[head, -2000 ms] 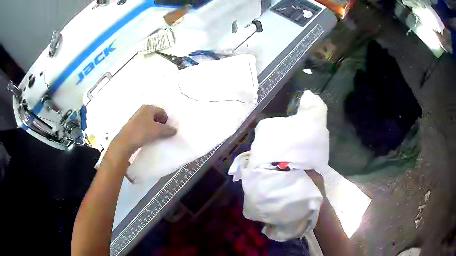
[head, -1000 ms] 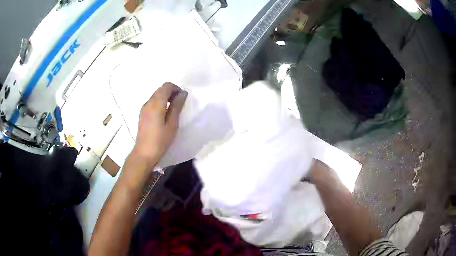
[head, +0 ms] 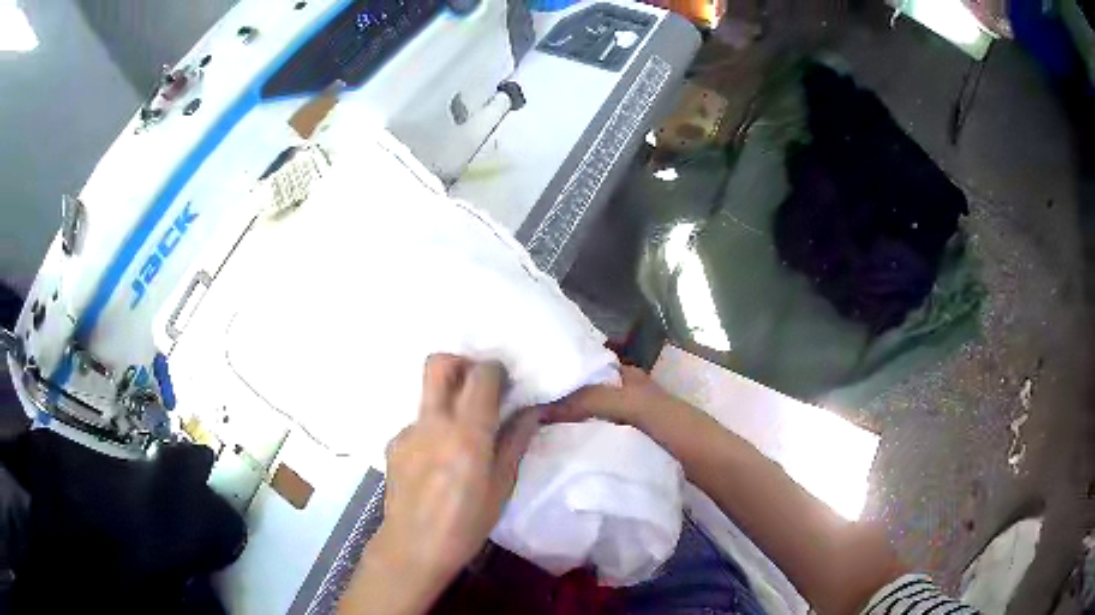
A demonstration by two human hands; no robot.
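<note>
A white garment (head: pixel 396 264) lies spread over the machine table and hangs over its front edge, with a bundled white part (head: pixel 594 493) on the lap. My left hand (head: pixel 462 439) is at the table's front edge, fingers bent and gripping the white cloth. My right hand (head: pixel 594 396) comes from the right and holds the cloth just beside it, its fingers partly hidden in the folds. The sewing machine (head: pixel 180 228) with a blue stripe stands behind the garment. Its needle area (head: pixel 150 421) is left of the cloth.
Dark cloth (head: pixel 120 517) hangs at the lower left by the machine head. The edge ruler (head: pixel 600 144) runs along the table front. A small brown patch (head: pixel 292 485) shows on the table. Dark cloth (head: pixel 865 204) lies on green sheeting at the right, near a white panel (head: pixel 781 433).
The white bundle has moved lower and is smaller, with more cloth spread on the table. My right hand has moved left and up, out from the bundle, close to my left hand, which has moved down.
</note>
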